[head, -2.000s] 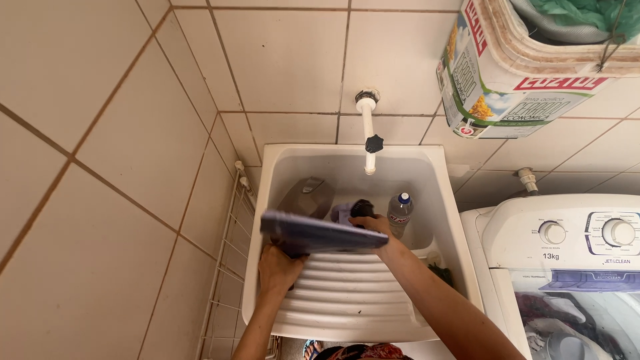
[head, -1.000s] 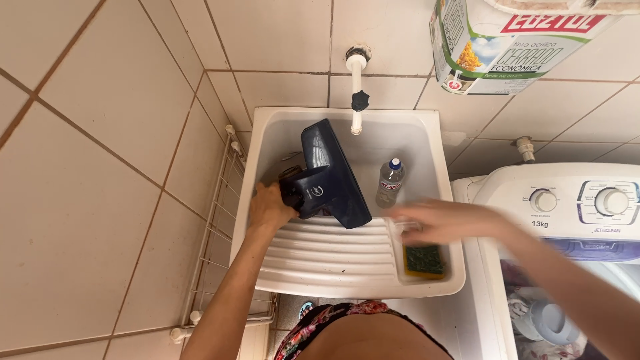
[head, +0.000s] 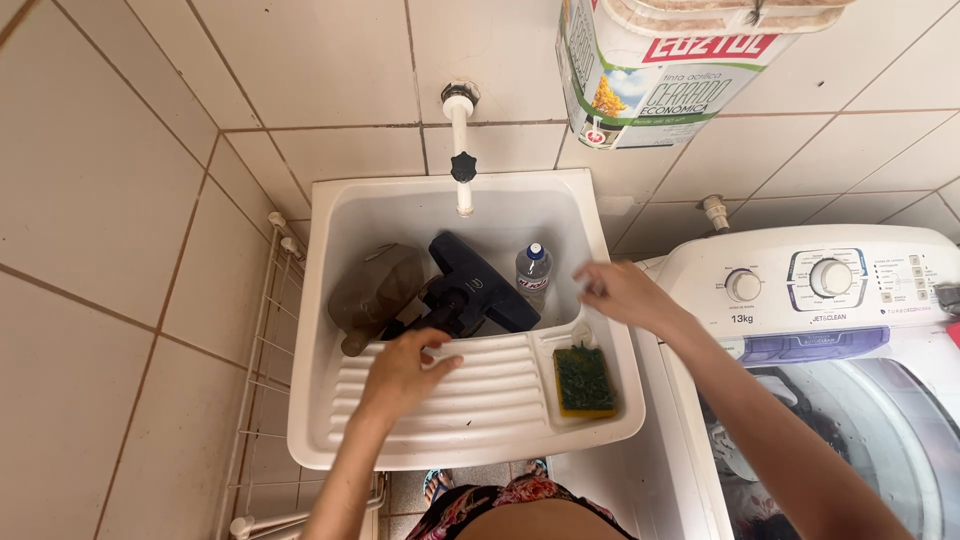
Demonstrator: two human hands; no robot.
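My left hand (head: 412,369) hovers over the ribbed washboard of the white laundry sink (head: 315,405), fingers apart and empty. Just behind it a dark blue vacuum cleaner floor head (head: 480,281) lies in the basin. My right hand (head: 611,289), also empty with its fingers loosely bent, is over the sink's right rim. Between that hand and the floor head stands a clear plastic bottle (head: 534,274) with a blue and white cap. A translucent smoky plastic container (head: 379,292) lies at the basin's left. A green and yellow sponge (head: 585,381) rests in the front right recess.
A white tap (head: 460,150) with a black knob extends from the tiled wall over the basin. To the right stands a top-loading washing machine (head: 832,300). A paint bucket (head: 660,90) is at the upper right. A white wire rack (head: 259,375) stands left of the sink.
My left hand has let go of the floor head, which now lies in the basin. Two seconds ago both hands were at it. My right hand has moved back toward the sink's right rim.
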